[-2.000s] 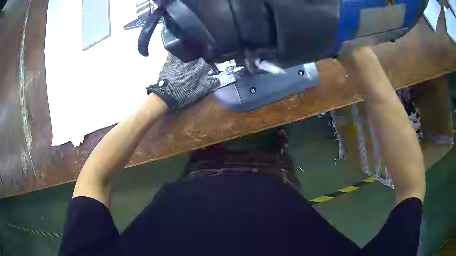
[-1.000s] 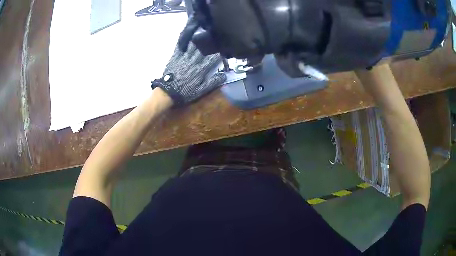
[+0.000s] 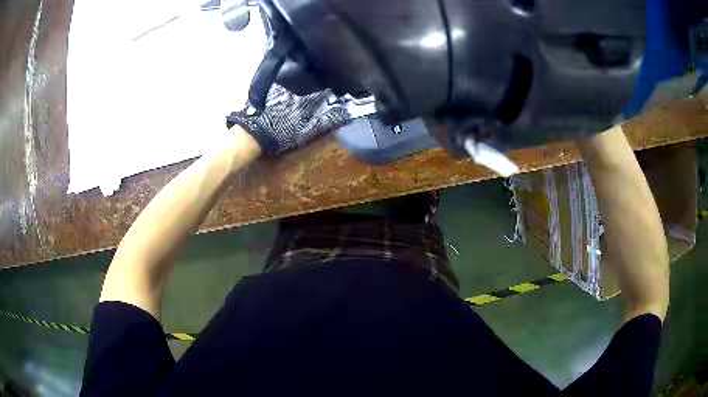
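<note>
The cutting machine's dark grey and blue motor body [image 3: 481, 70] fills the upper right and hides much of the work. Its grey base plate [image 3: 388, 139] shows below it near the table's front edge. The white fabric lay [image 3: 155, 101] lies at the upper left, its right part hidden by the machine. My left hand [image 3: 291, 120], in a grey mesh glove, is beside the left end of the base plate, at the lay's edge; its fingers are partly hidden. My right forearm reaches up under the motor body, and my right hand is hidden behind it.
The brown table [image 3: 140, 221] has its front edge just before my body. An open cardboard box [image 3: 675, 194] holding scraps stands on the green floor at the right. Yellow-black tape [image 3: 516, 290] runs across the floor. A pale seam line marks the table at the far left.
The motor body looks larger and covers more of the base plate. The flat grey bar on the lay is out of view. My gloved left hand stays beside the plate.
</note>
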